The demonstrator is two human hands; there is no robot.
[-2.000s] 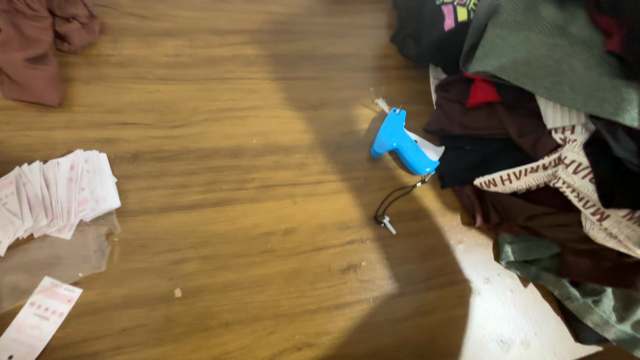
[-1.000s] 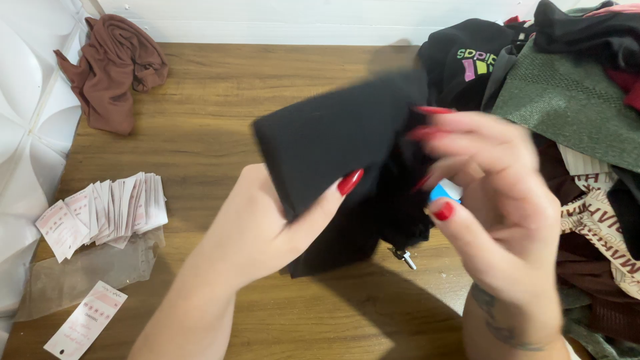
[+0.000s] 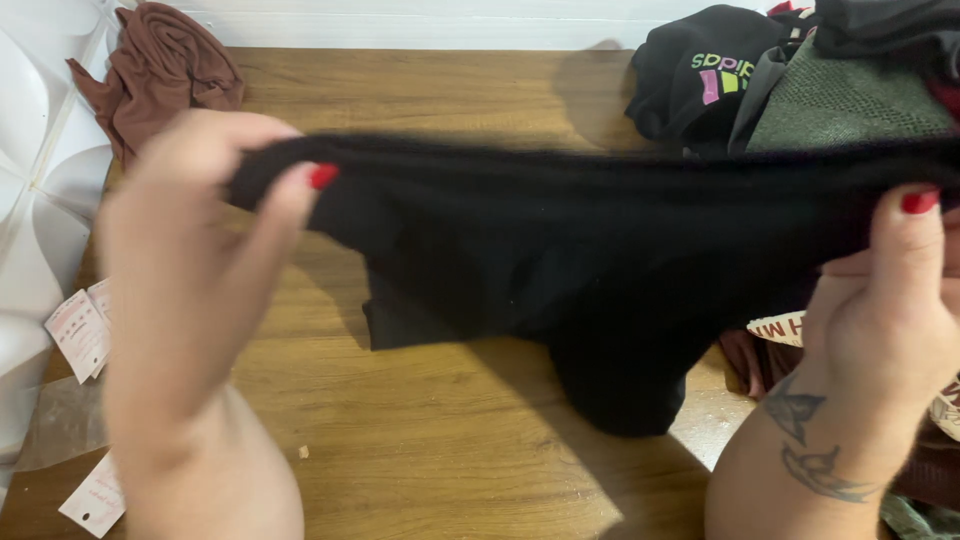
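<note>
A black garment [image 3: 510,247] hangs stretched out sideways between my hands above the wooden table. My left hand [image 3: 202,217] pinches its upper left end, with the thumb in front; motion blurs this hand. At the right, my right hand [image 3: 892,285] grips the other upper end, thumb also in front and fingers partly out of view. The lower parts of the cloth dangle over the table. Printed paper tags [image 3: 78,334] lie beside my left wrist, partly hidden by it, with a single tag [image 3: 96,499] nearer the front.
A brown garment [image 3: 176,67] lies crumpled at the back left by a white textured wall panel [image 3: 22,97]. Piled clothes [image 3: 847,105] fill the right side, among them a black Adidas piece [image 3: 690,75]. A clear plastic bag [image 3: 64,420] lies at the left on the wooden table [image 3: 420,450].
The black garment was a folded bundle between both hands a second ago; it is now spread wide, with my hands far apart. The blue tagging gun seen earlier is hidden now.
</note>
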